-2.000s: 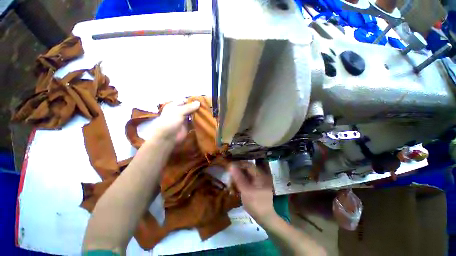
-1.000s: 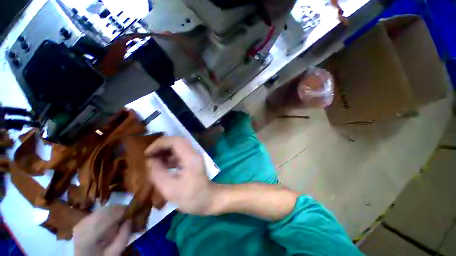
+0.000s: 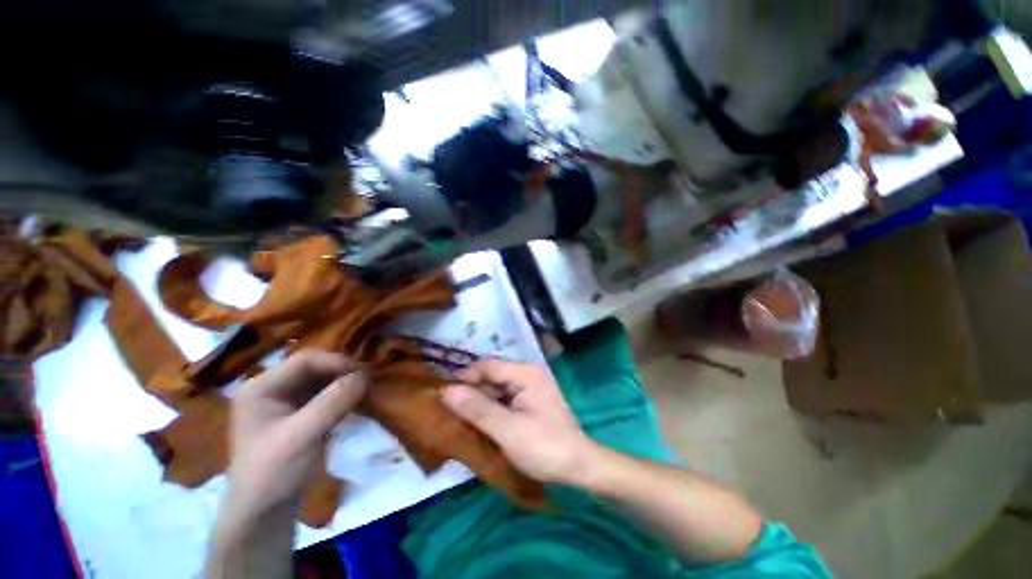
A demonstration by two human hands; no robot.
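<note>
A crumpled rust-brown garment piece (image 3: 323,300) lies on the white table in front of the sewing machine, with straps spreading left. My left hand (image 3: 297,413) pinches its near part between thumb and fingers. My right hand (image 3: 515,413) grips the cloth a little to the right, and a narrow end hangs past it over the table's front edge. A dark reddish loop or lattice-like item (image 3: 436,353) lies at the cloth between my hands; I cannot tell what it is. The needle area is dark and blurred.
The sewing machine (image 3: 724,91) spans the back. More rust-brown pieces (image 3: 34,294) lie at far left. A clear plastic bag with pinkish contents (image 3: 781,313) hangs beside the table edge. An open cardboard box (image 3: 894,328) stands at right. The white table (image 3: 85,452) has a red edge.
The view has swung right and down from the machine head, then partly back. The cloth at the needle area is now held between both hands nearer me. My right hand has closed on it.
</note>
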